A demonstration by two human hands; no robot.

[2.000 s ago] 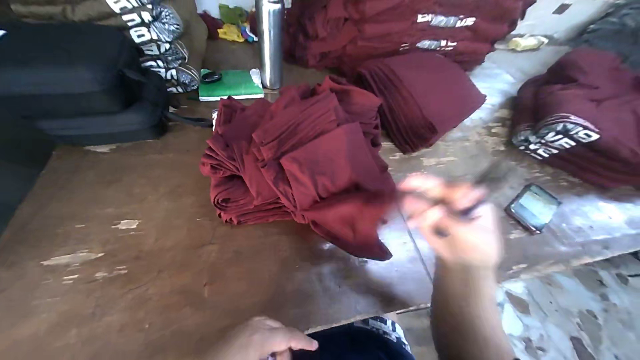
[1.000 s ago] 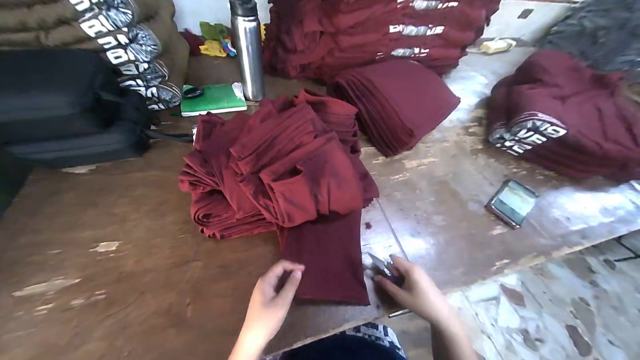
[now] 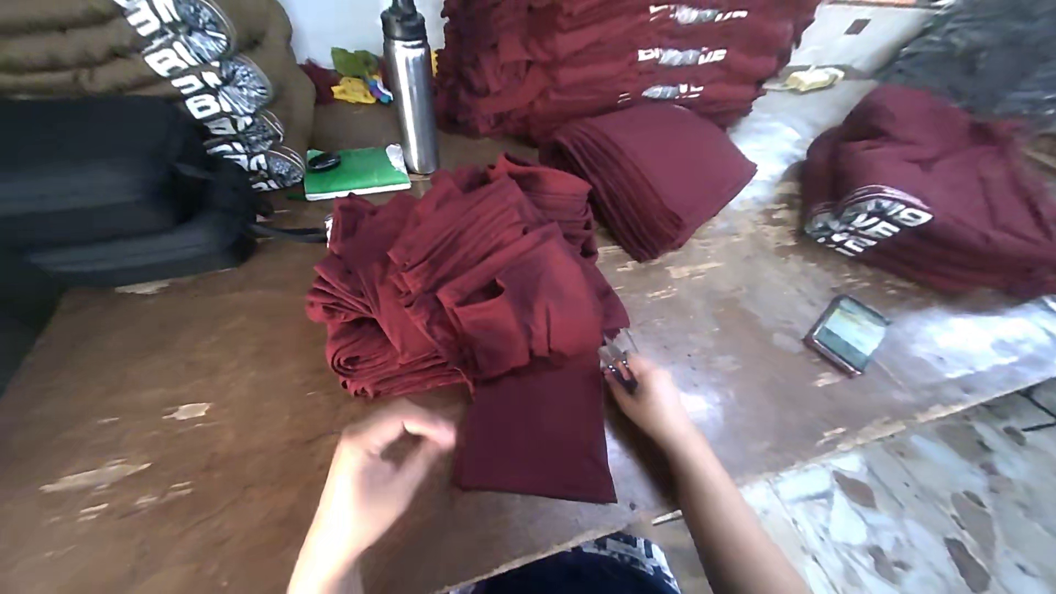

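A loose pile of maroon fabric pieces (image 3: 495, 272) lies on the wooden table (image 3: 190, 355). One flat maroon piece (image 3: 540, 433) extends from its front toward the table edge. At that piece's left side is my left hand (image 3: 392, 462), thumb and forefinger curled close together; whether cloth is pinched between them cannot be told. My right hand (image 3: 652, 396) holds small metal scissors (image 3: 619, 363) with dark handles at the piece's right edge, by the pile. Part of the scissors is hidden by my fingers.
A neat maroon stack (image 3: 652, 177), a steel bottle (image 3: 411, 91) and a green notebook (image 3: 356, 172) stand behind the pile. A black bag (image 3: 115, 181) lies left. On the right are a phone (image 3: 847, 334) and printed maroon garments (image 3: 924, 190). Taller stacks line the back.
A maroon corner that hung rightward two seconds ago now lies as a flat piece at the front. My right hand has come down and in beside it, and my left hand has come up onto the table.
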